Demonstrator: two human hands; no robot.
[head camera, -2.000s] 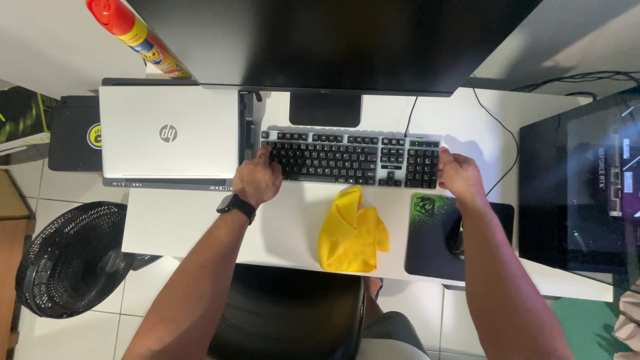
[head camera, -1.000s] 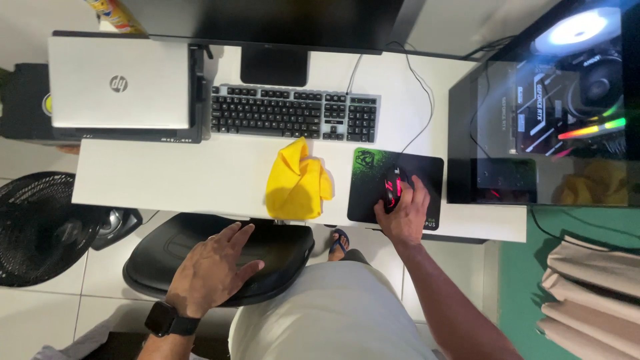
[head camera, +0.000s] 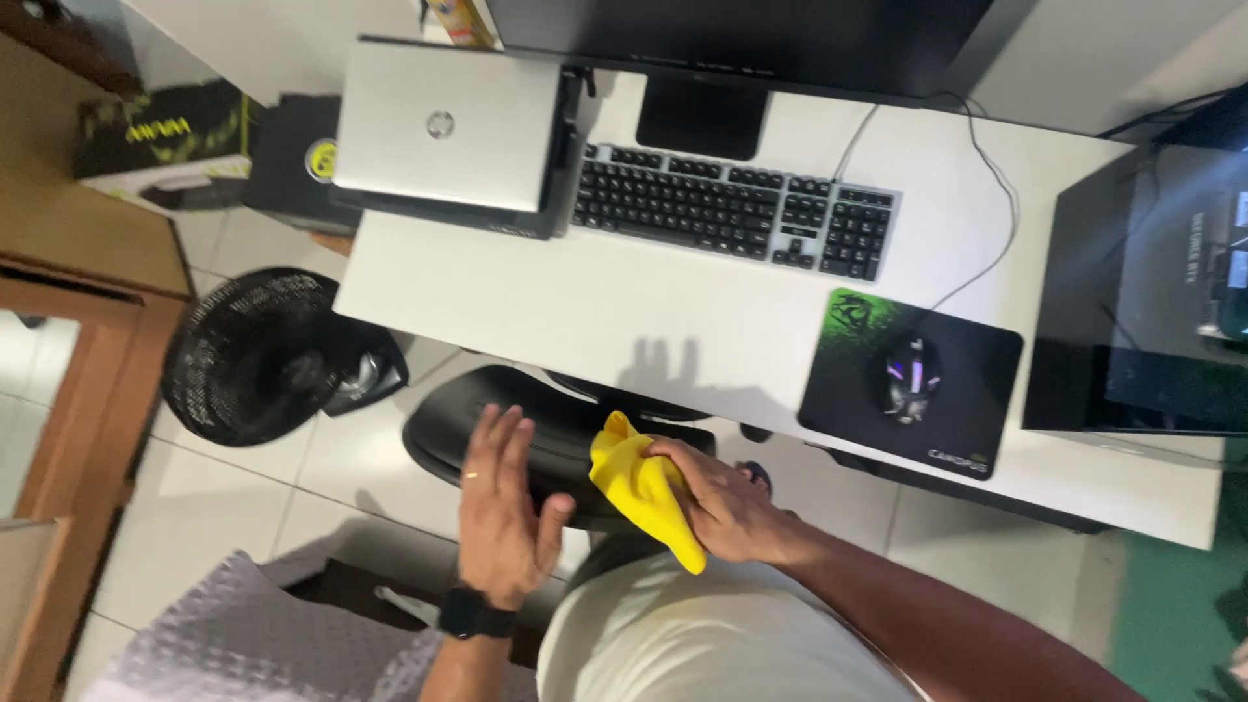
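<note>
My right hand (head camera: 726, 497) grips a bunched yellow cloth (head camera: 639, 483) in front of my body, off the desk. To its left, my left hand (head camera: 507, 507) is held up with the fingers extended and nothing in it, over the edge of a black chair seat (head camera: 556, 429). On the white desk (head camera: 546, 302) stands a black and grey keyboard (head camera: 731, 210). A lit mouse (head camera: 909, 380) rests on a black and green mouse pad (head camera: 838, 419) to the right of it.
A silver HP laptop (head camera: 448, 122) sits on a dark stand at the desk's left. Behind the keyboard stands a monitor (head camera: 741, 39); a glass-sided computer case (head camera: 1121, 312) is at the right. On the tiled floor are a black fan (head camera: 258, 356) and boxes (head camera: 175, 132).
My right hand has left the mouse and taken the yellow cloth, which lay on the desk in the earlier frames. My left hand, on the keyboard at first, is now raised by the chair.
</note>
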